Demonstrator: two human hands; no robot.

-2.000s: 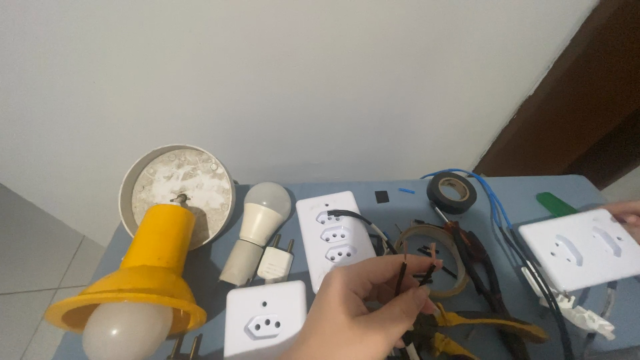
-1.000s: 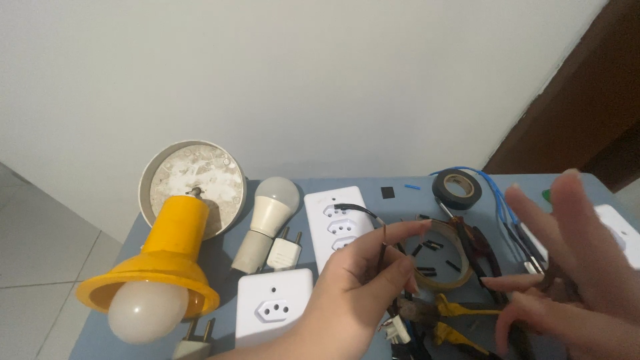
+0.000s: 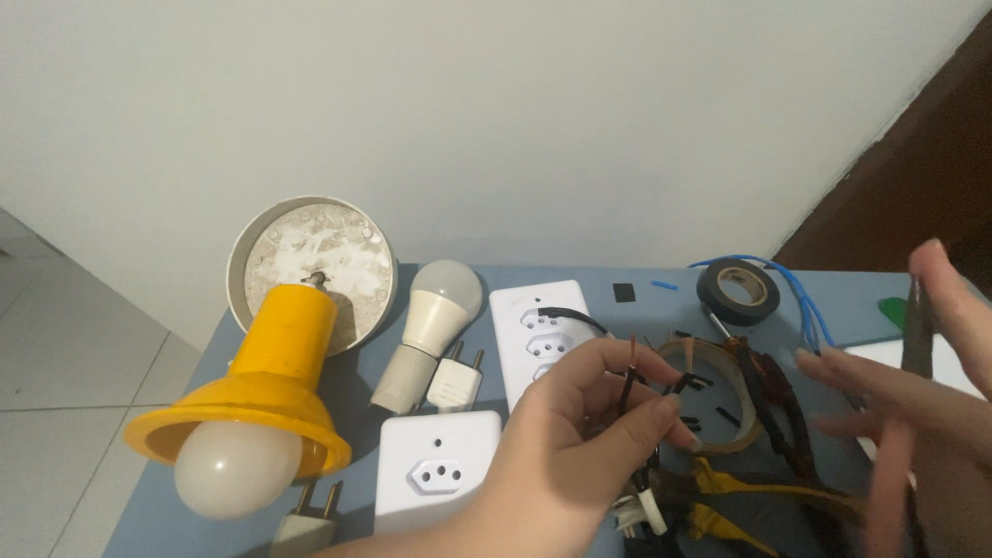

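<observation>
My left hand (image 3: 597, 434) pinches black insulated wires (image 3: 629, 387) with bare copper ends pointing up, over a roll of beige tape (image 3: 748, 418). A white connector piece (image 3: 649, 508) lies just below the fingers. My right hand (image 3: 922, 411), blurred, is raised at the right and holds a dark narrow thing (image 3: 918, 333) whose kind I cannot tell. It is apart from the left hand. Between the hands lie pliers with yellow-and-black handles (image 3: 744, 480) and a dark-handled tool (image 3: 775, 403). A white triple socket plate (image 3: 504, 325) stands behind the left hand.
On the blue table (image 3: 542, 273) are a yellow lamp (image 3: 287, 333) with a bulb, a round pale base (image 3: 310, 232), an LED bulb (image 3: 442, 306), a plug adapter (image 3: 455, 384), a single socket plate (image 3: 438, 496), black electrical tape (image 3: 736, 293) and blue wires (image 3: 802, 302). A wall rises behind.
My right hand has let go of the white socket plate at the right and come up beside the left hand. The left hand still pinches the black wires.
</observation>
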